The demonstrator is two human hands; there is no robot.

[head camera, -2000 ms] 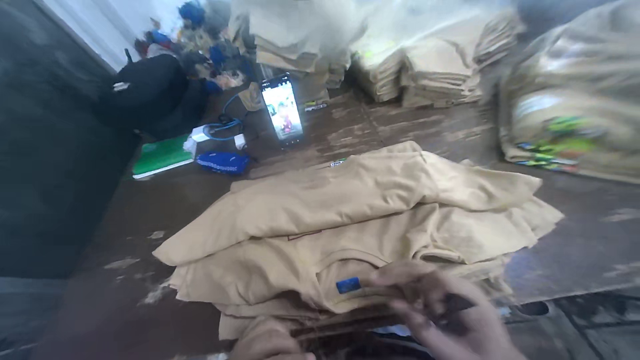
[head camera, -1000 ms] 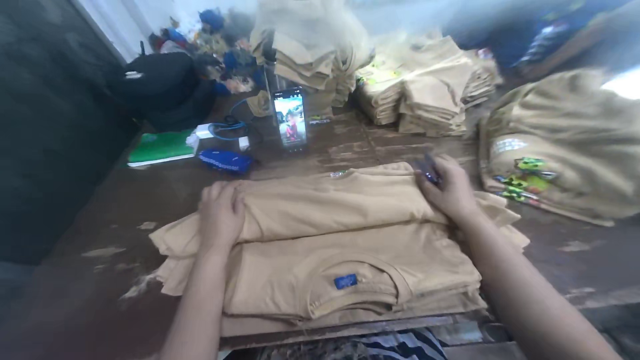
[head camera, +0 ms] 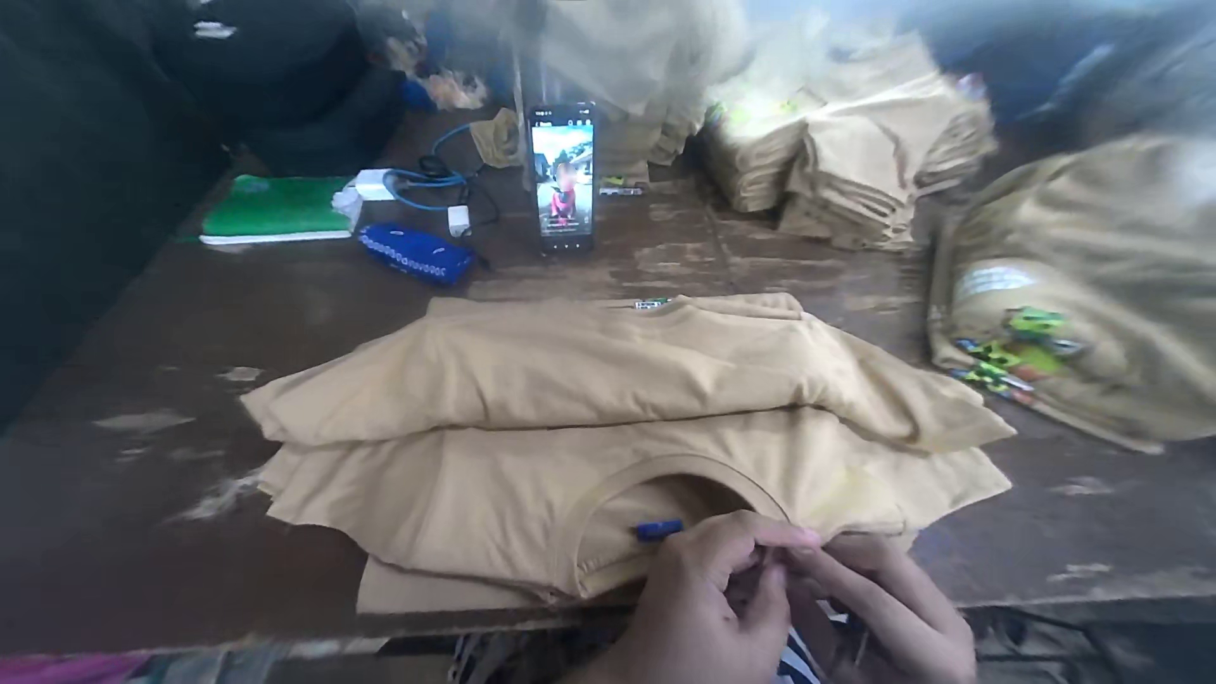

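Observation:
A pile of tan T-shirts point(head camera: 608, 370) lies at the near edge of the wooden table, the top one with its round neckline toward me. A small blue neck label point(head camera: 658, 530) shows inside the collar. At the right side of that neckline my left hand point(head camera: 722, 589) and my right hand point(head camera: 883, 598) meet, their fingertips pinched together over the shirt's edge. Whatever lies between the fingertips is too small or hidden to tell. The lower part of the right hand's grip is blurred and partly covered by the left.
A lit phone point(head camera: 563, 180) stands upright behind the pile. Left of it are a blue pouch point(head camera: 415, 254), a green packet point(head camera: 277, 207) and white and blue cables point(head camera: 418, 185). Folded tan cloth stacks point(head camera: 855, 152) stand behind; a printed tan cloth heap point(head camera: 1092, 275) lies at right.
Both hands have come from the far part of the pile to the near neckline, where they now meet. The view has moved closer to the table.

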